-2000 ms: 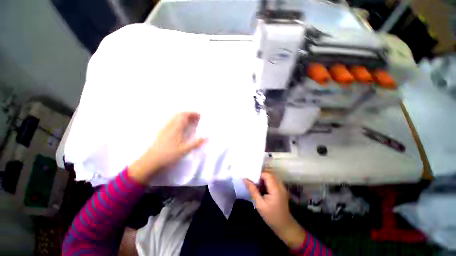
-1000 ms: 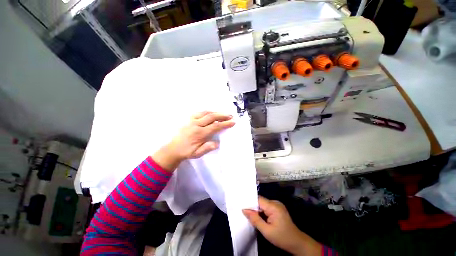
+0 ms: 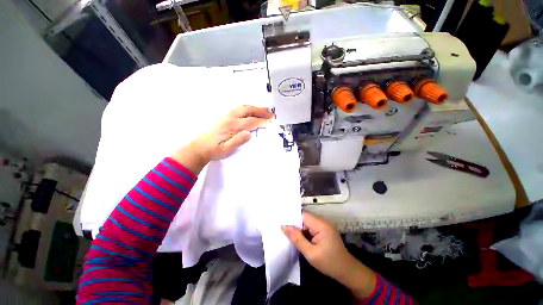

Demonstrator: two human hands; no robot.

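Note:
A white fabric panel [image 3: 172,113] covers the table left of the overlock machine [image 3: 381,77], and its right edge runs under the presser foot [image 3: 287,138]. My left hand [image 3: 235,134] lies flat on the fabric just left of the presser foot, fingers a little apart, pressing on it. My right hand [image 3: 318,241] pinches the fabric's right edge near the table's front, between thumb and fingers. The fabric's lower end hangs over the front edge towards my lap. The fabric is overexposed, so its layers are hard to tell apart.
Dark red thread snips [image 3: 457,164] and a small black disc [image 3: 380,187] lie on the table right of the machine. A pale trough [image 3: 214,47] stands behind. White scraps [image 3: 417,245] hang below the front edge. Another machine [image 3: 50,220] is at the far left.
The fabric edge has moved forward under the presser foot, and less of it trails below. My left hand has moved up beside the foot. My right hand moved down, then slightly back up, still pinching the edge.

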